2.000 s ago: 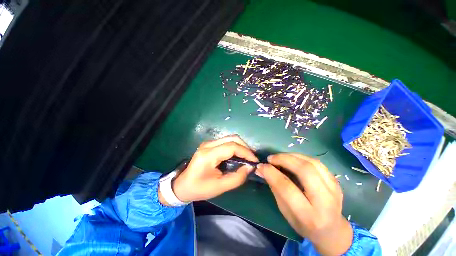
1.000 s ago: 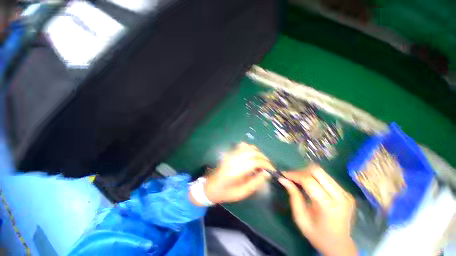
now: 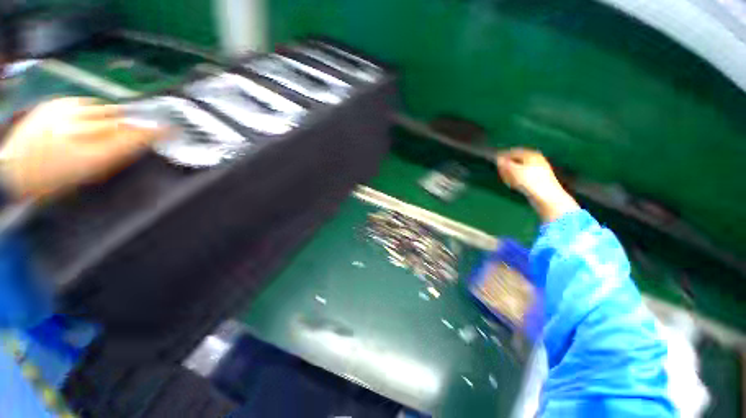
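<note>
The view is blurred. My left hand (image 3: pixel 78 147) is at the upper left, over the tray stack (image 3: pixel 237 196). Its fingertips meet the left end of a silver unit (image 3: pixel 196 139) in the top tray; I cannot tell whether they grip it. Several silver units lie side by side in that tray. My right hand (image 3: pixel 528 175) is stretched out over the green area beyond the pale strip, fingers curled; whether it holds anything is unclear. A small pale-grey object (image 3: pixel 442 183) lies on the green surface to its left.
The loose strip pile (image 3: pixel 409 245) lies on the green bench (image 3: pixel 327 286) near the pale edging strip (image 3: pixel 425 215). The blue bin with tan slivers (image 3: pixel 503 290) is partly behind my right sleeve. White sheets (image 3: pixel 683 359) are at the lower right. A dark object (image 3: pixel 286 375) is at the bottom.
My hands were together over the bench on a small dark piece. They are now apart, left at the tray stack and right far forward. The view has shifted, showing the stack's top.
</note>
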